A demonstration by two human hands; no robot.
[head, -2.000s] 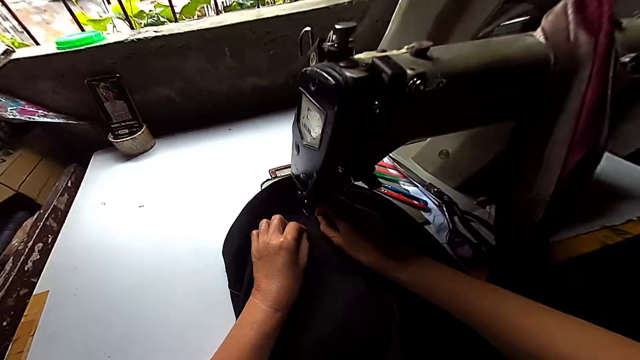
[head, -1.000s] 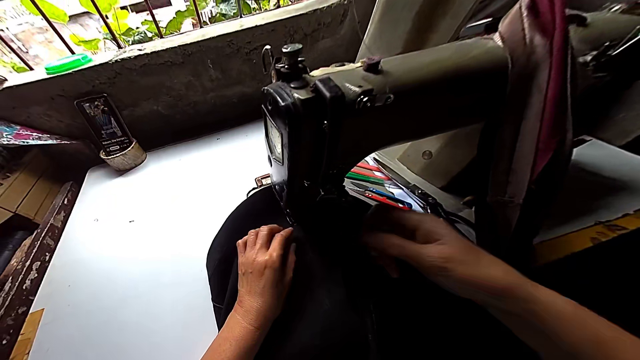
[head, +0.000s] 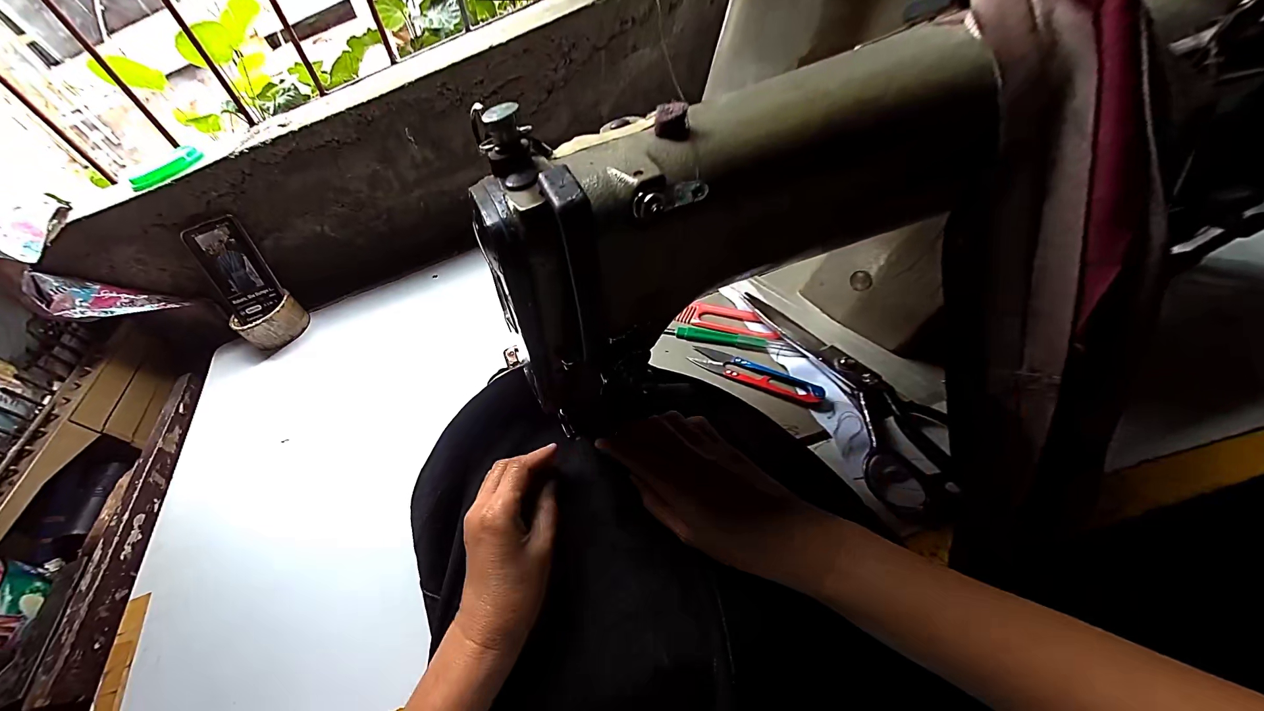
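Black fabric [head: 632, 592] lies under the head of a sewing machine [head: 563, 286] and spreads over the white table [head: 286, 533]. My left hand [head: 509, 543] rests on the fabric at the left of the needle area, fingertips bent down against the cloth. On the right of the needle area my right hand [head: 716, 494] lies on the same fabric, its fingers stretched toward the presser foot and partly in shadow. The needle itself is too dark to make out. Whether either hand pinches the cloth is hidden.
Behind the machine head lie thread snips [head: 760, 379], a green-handled tool [head: 721, 339] and large black-handled scissors [head: 894, 434]. A phone [head: 232, 262] leans in a round holder [head: 272, 324] by the wall. Maroon and grey cloth [head: 1066, 197] hangs over the machine arm.
My right hand, lifted and blurred a second ago, is back flat on the fabric beside the needle area. My left hand has stayed on the cloth at the left.
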